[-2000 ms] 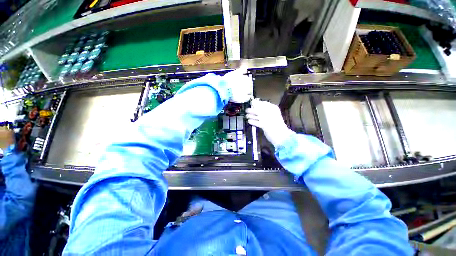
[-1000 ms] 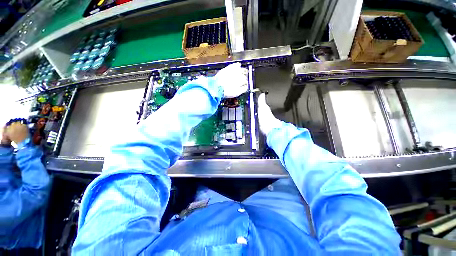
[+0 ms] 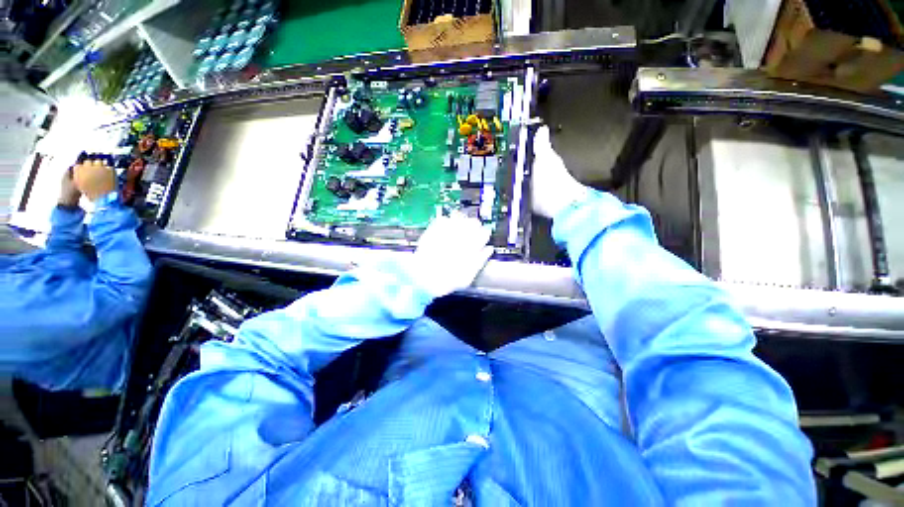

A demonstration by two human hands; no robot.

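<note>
A green circuit board (image 3: 421, 163) crowded with parts lies in a dark carrier frame (image 3: 307, 178) on the conveyor in front of me. A yellow and red-orange coil (image 3: 480, 139) stands near its right end. My left hand (image 3: 454, 250), in a white glove, rests on the board's near edge, toward the right corner; its fingertips lie over the edge and I cannot tell if they grip. My right hand (image 3: 548, 174), also white-gloved, is upright beside the frame's right side bar, with nothing visible in it.
Metal conveyor rails (image 3: 694, 306) run across. Cardboard boxes (image 3: 448, 28) of black parts stand on the shelves behind. At left, a person's bare hands (image 3: 94, 178) are near another populated board (image 3: 159, 149). A black bin (image 3: 164, 297) below the line holds metal-edged pallets.
My left hand has moved from the board's far right corner to its near edge, uncovering the board and coil. My right hand stays beside the right bar. The view has shifted.
</note>
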